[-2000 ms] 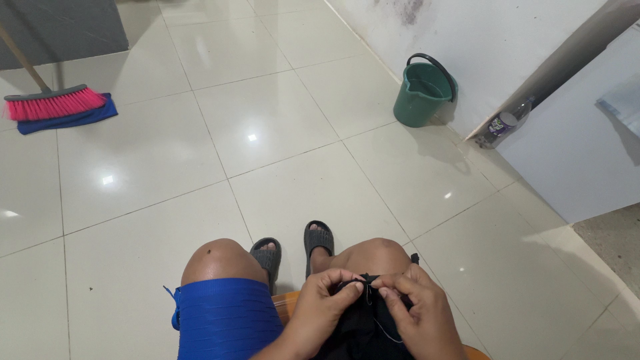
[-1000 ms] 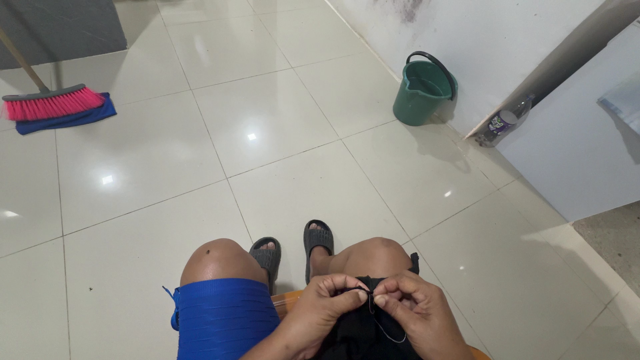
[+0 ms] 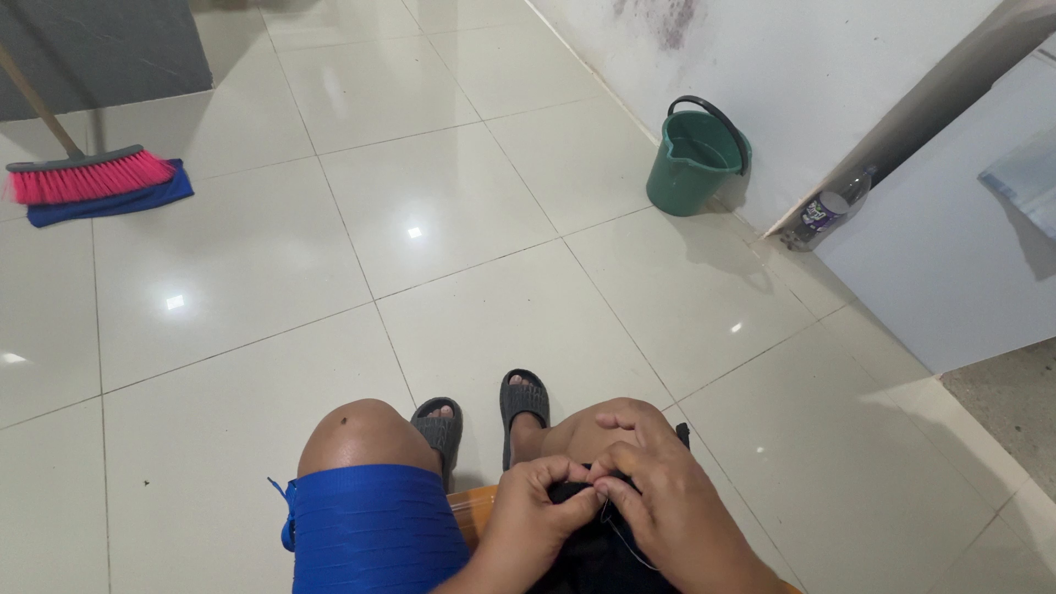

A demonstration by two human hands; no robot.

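Note:
Over my right thigh lies a black cloth, bunched up between my hands. My left hand pinches its upper edge between thumb and forefinger. Touching it at the fingertips, my right hand has its thumb and forefinger closed at the same spot, its other fingers partly raised. A thin pale thread loops down from the right fingertips over the black cloth. Whether a needle is between the fingers cannot be seen. A blue garment covers my left thigh.
An orange seat shows between my legs, and dark slide sandals are on my feet. A green bucket stands by the white wall, a plastic bottle beside it. At left, a pink-bristled broom rests on a blue cloth.
The fingers of my right hand have lifted and spread somewhat, while its thumb and forefinger stay at the cloth. My left hand remains in nearly the same place.

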